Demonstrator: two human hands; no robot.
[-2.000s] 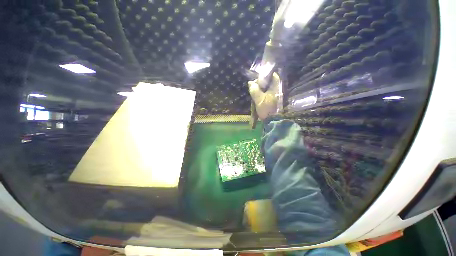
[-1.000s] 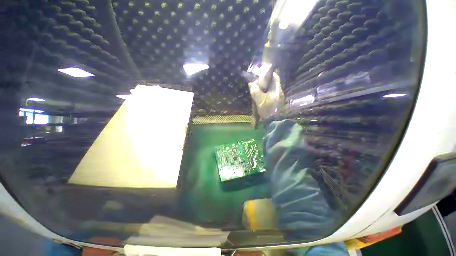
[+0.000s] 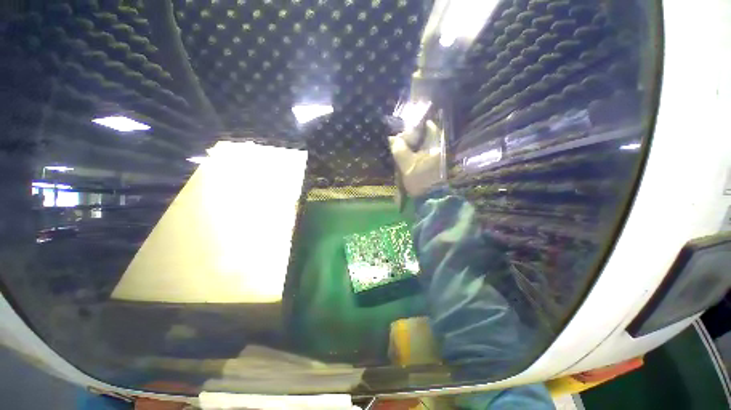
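A green circuit board (image 3: 381, 258) with silvery speckles lies slightly turned on the green mat (image 3: 325, 264), behind the booth window. My gloved right hand (image 3: 419, 156), in a blue sleeve, is raised beyond the board and closed around the lower part of a pale upright tool (image 3: 430, 92) below a bright light. The hand does not touch the board. The tool's tip is hard to make out through reflections. My left hand is not visible; only a bit of blue sleeve shows at the lower left edge.
A large cream panel (image 3: 228, 228) slants left of the mat. A white and yellow piece (image 3: 410, 342) sits near the front. White cloth (image 3: 284, 376) lies along the lower edge. Dark bumpy foam (image 3: 321, 48) lines the back. A dark display (image 3: 681, 284) is on the white housing at right.
The view has shifted a little, showing more white housing at right. My right hand stays raised on the tool, with its grip slightly changed. The board stays on the mat.
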